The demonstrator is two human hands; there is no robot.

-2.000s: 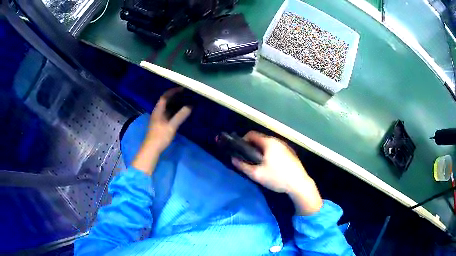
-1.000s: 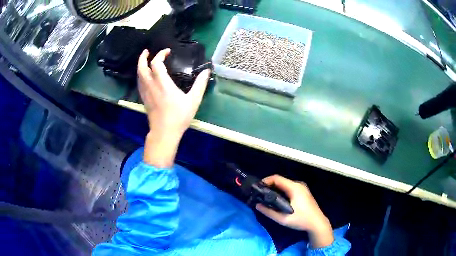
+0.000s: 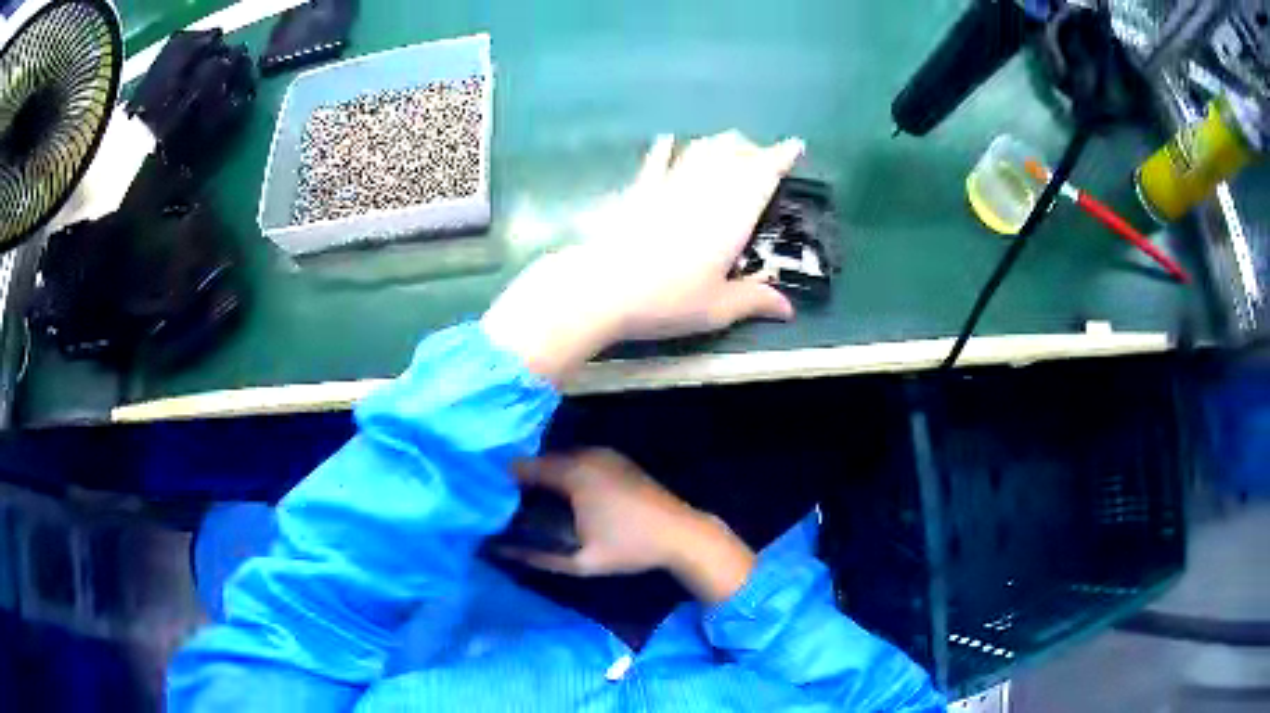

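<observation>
A black plastic housing point(image 3: 801, 254) with an open, ribbed inside lies on the green bench near its front edge. My left hand point(image 3: 669, 244) reaches across the bench, with thumb and fingers spread around the housing's left side. Its palm side is hidden, so I cannot tell whether it grips the housing. My right hand point(image 3: 620, 515) is below the bench edge, closed around a dark, blurred hand tool point(image 3: 539, 527). Dark housings point(image 3: 139, 279) are heaped at the left of the bench.
A translucent tray point(image 3: 383, 234) of small grains stands left of my left arm. A black cylindrical tool point(image 3: 961, 63), a yellow cup point(image 3: 1000, 195), a red-handled brush point(image 3: 1128, 237) and a yellow can point(image 3: 1191, 165) are at right. A fan point(image 3: 49, 119) is far left; a dark crate point(image 3: 1065, 515) is below.
My left hand has moved from the left stack to the housing at right. My right hand stays low with the dark tool. The view has turned to the right, bringing the can and crate in.
</observation>
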